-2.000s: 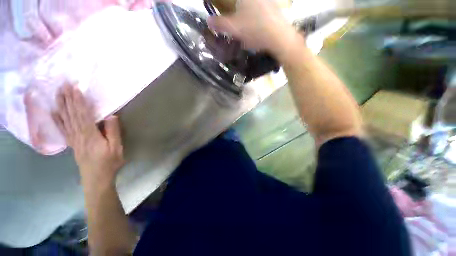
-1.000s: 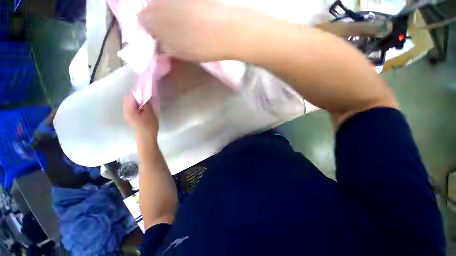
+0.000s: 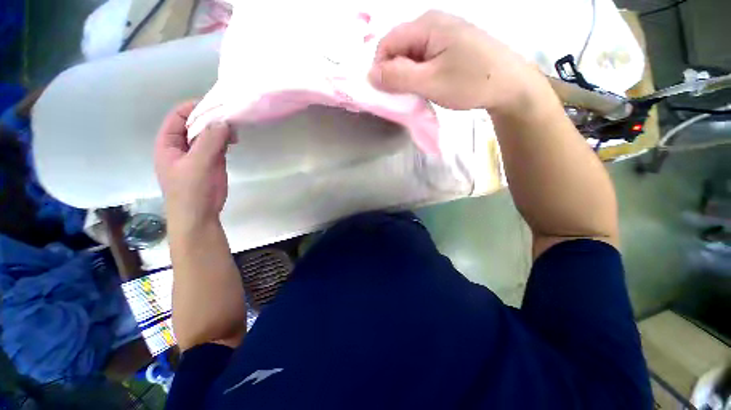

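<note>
A pale pink garment (image 3: 296,60), almost white in the glare, lies over the far side of the pressing board (image 3: 128,120). Its near edge is pinker and slightly raised in a curve above the board. My left hand (image 3: 192,152) pinches the left end of this edge between thumb and fingers. My right hand (image 3: 433,64) holds the cloth farther right with curled fingers. The steam iron (image 3: 597,116) stands at the right end of the board, touched by neither hand; its rear red light shows, and my right forearm partly hides it.
The iron's hose and cable (image 3: 689,88) run off to the right. Blue cloth (image 3: 56,304) lies below at the left, with printed papers (image 3: 152,300) beside my left forearm. A cardboard box (image 3: 681,348) is at the lower right. The floor (image 3: 481,240) is greenish.
Two seconds ago my right hand was on the iron; now the iron stands at the right. Since one second ago, the garment is spread wider and my right hand has moved right along it.
</note>
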